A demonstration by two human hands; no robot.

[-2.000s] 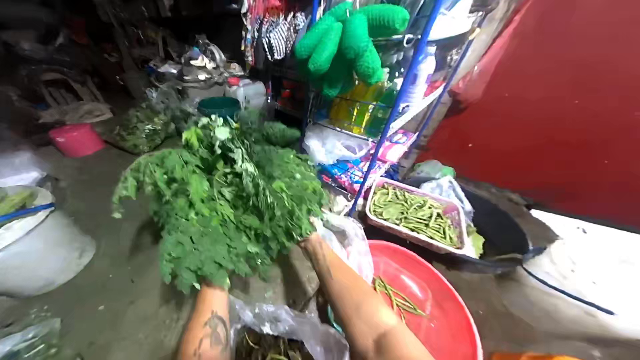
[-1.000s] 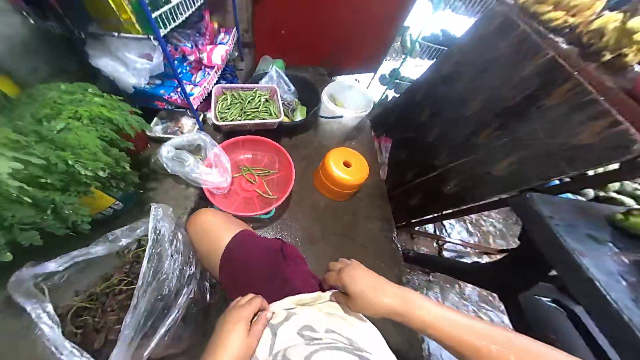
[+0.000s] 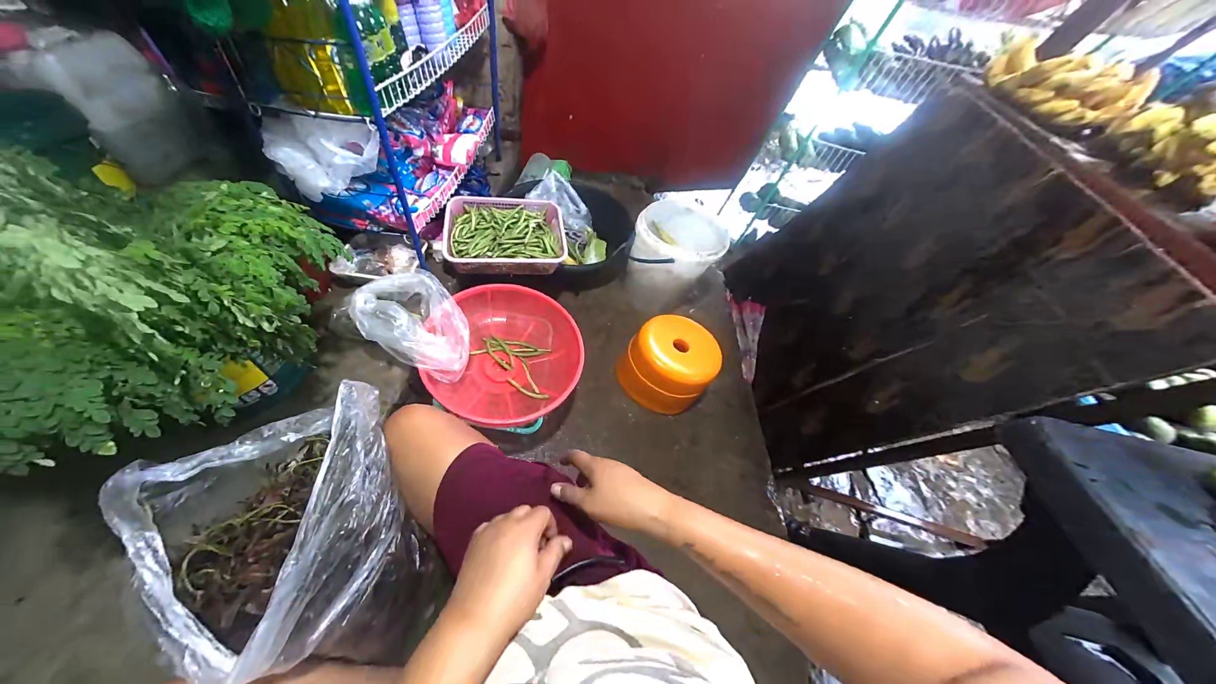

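Observation:
My left hand (image 3: 508, 560) rests on the maroon shorts (image 3: 494, 489) over my lap, fingers loosely curled; whether it pinches cloth cannot be told. My right hand (image 3: 608, 489) lies on the same shorts a little further right, fingers bent and nothing seen in it. Beyond my knee is a red plastic basin (image 3: 560, 351) with a few long green beans (image 3: 513, 356) in it, and a clear plastic bag (image 3: 408, 318) overlaps its left side. An orange plastic stool (image 3: 670, 361) stands right of the basin. Left of my leg, a large clear plastic bag (image 3: 356, 475) holds wilted stems (image 3: 256, 541).
Leafy green branches (image 3: 161, 304) fill the left side. Behind the basin are a pink basket (image 3: 503, 264) of green beans, a black tub (image 3: 608, 214) and a white bucket (image 3: 679, 247). A wire shelf (image 3: 437, 71) holds packets and bottles. A dark wooden panel (image 3: 931, 266) rises at right.
Two seconds ago both hands were at the leafy green branches; now the branches stand at the left and both hands are on my lap. The view has swung right.

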